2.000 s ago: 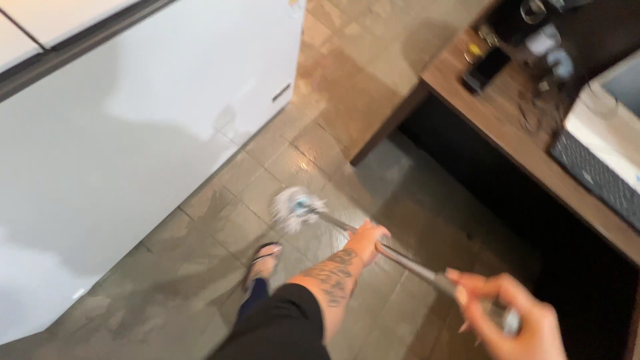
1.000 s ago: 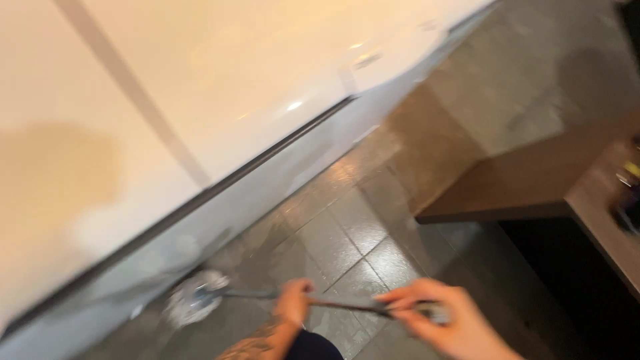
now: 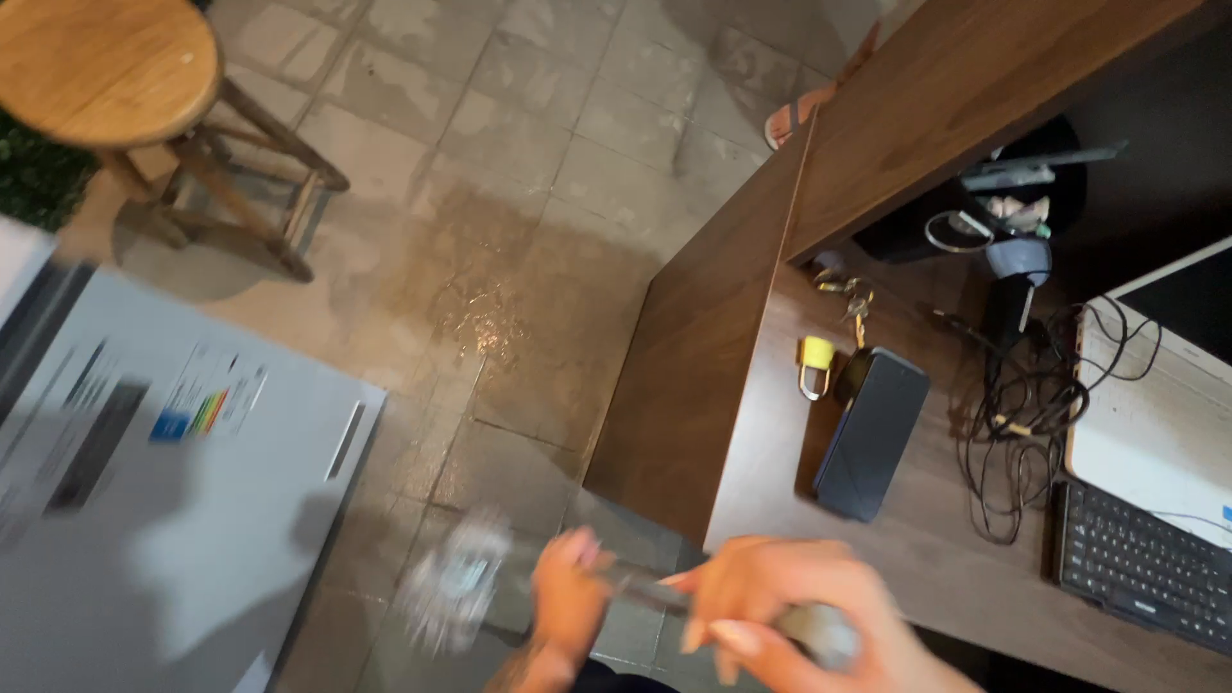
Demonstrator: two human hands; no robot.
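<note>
A mop with a white string head (image 3: 457,577), blurred, is low on the tiled floor (image 3: 510,433), left of my hands. My left hand (image 3: 570,592) is closed around the mop's handle close to the head. Nearer the camera, my right hand (image 3: 789,616) grips the top end of the metal handle (image 3: 640,587), whose rounded cap shows between thumb and fingers. Wet, shiny patches mark the floor beyond the mop head.
A wooden desk (image 3: 760,481) on the right bears a phone (image 3: 871,433), a yellow padlock (image 3: 816,354), keys, tangled cables (image 3: 1020,414), a laptop and a keyboard (image 3: 1145,568). A white appliance (image 3: 241,520) stands left, a wooden stool (image 3: 115,72) beyond. Another person's sandalled foot (image 3: 799,114) shows behind the desk.
The view has swung toward the desk and stool. Both hands still hold the mop handle, and the mop head has moved away from the base of the white appliance.
</note>
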